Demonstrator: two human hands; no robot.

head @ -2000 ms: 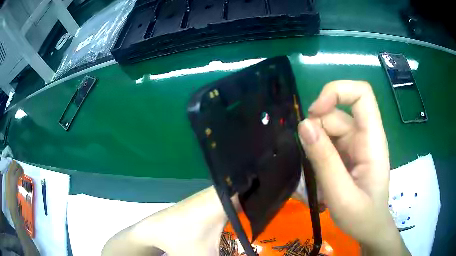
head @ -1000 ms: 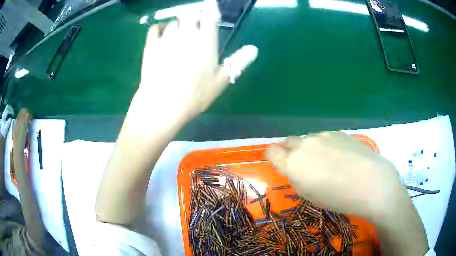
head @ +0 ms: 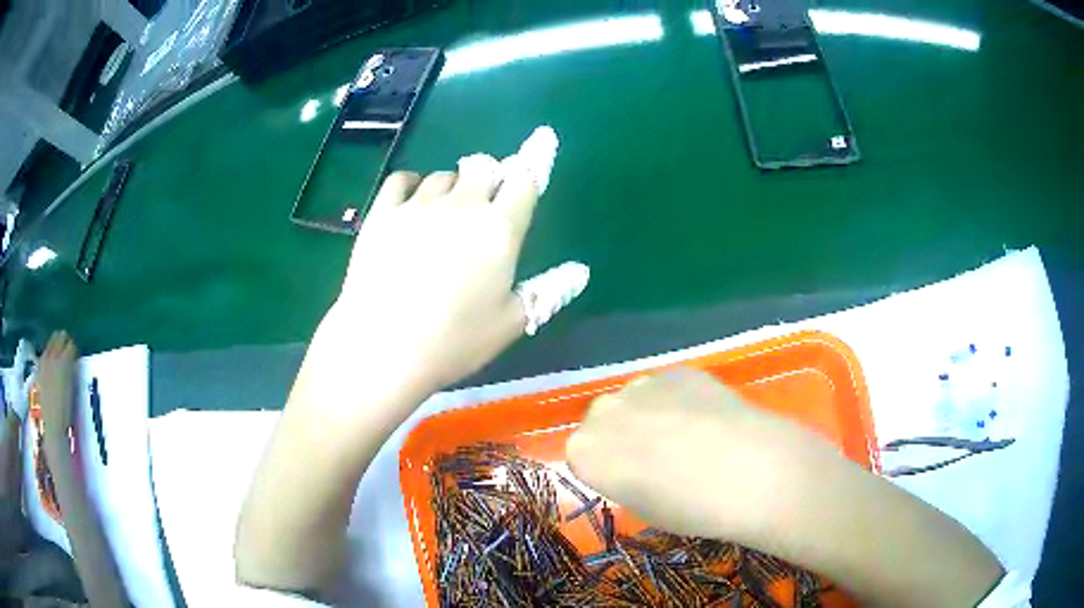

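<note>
My left hand [head: 446, 267] is over the near part of the green belt, with whitish covers on some fingertips. Its thumb and forefinger are apart and it holds nothing. A black phone middle frame [head: 378, 109] lies on the belt just beyond its knuckles. My right hand [head: 666, 445] is over the orange tray [head: 858, 398], back of the hand up and fingers curled down. Its fingertips are hidden, so I cannot tell whether it holds a strip. Many thin dark and coppery strips [head: 499, 534] are heaped in the tray.
Another phone frame [head: 747, 101] lies on the belt at the upper right, and one [head: 105, 220] at far left. Dark tweezers [head: 951, 449] lie on the white sheet [head: 1032, 356] right of the tray. Another person's arm [head: 74, 475] is at the left edge. Black trays [head: 297, 33] stand beyond the belt.
The phone frame that I held is now on the belt and released. My left hand has come back from it towards me. My right hand has moved from the frame to over the tray.
</note>
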